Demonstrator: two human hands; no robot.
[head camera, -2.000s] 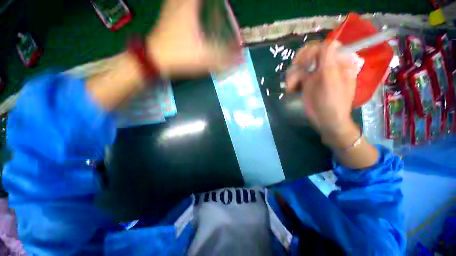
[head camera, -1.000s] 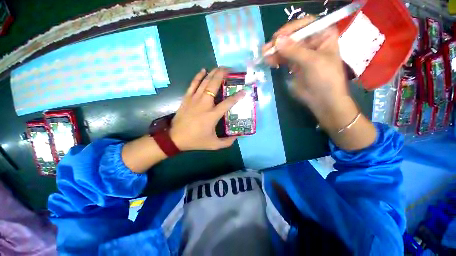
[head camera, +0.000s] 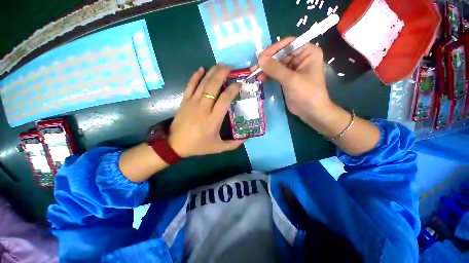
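Observation:
The phone unit (head camera: 247, 110), a red-rimmed housing with a green board and a silvery-white rectangle, lies partly on the light-blue release liner (head camera: 272, 149). My left hand (head camera: 203, 113) holds its left side, fingers over the upper left edge. My right hand (head camera: 298, 77) holds the white pen-like tweezers (head camera: 308, 35), tip down at the unit's upper part. Whether the tip holds a piece is too small to tell. Pale pieces sit on the liner's upper part.
Light-blue sheets (head camera: 77, 72) with rows of pale pieces lie left. Two waiting units (head camera: 46, 151) lie side by side below them. A red bin (head camera: 411, 56) with a white patch stands upper right, white slivers (head camera: 302, 20) beside it. A clear tray holds red units (head camera: 426, 95) far right.
My left hand came down with a unit from above the conveyor to the liner. My right hand moved left from near the bin, and the tweezers' tip is now at the unit's top.

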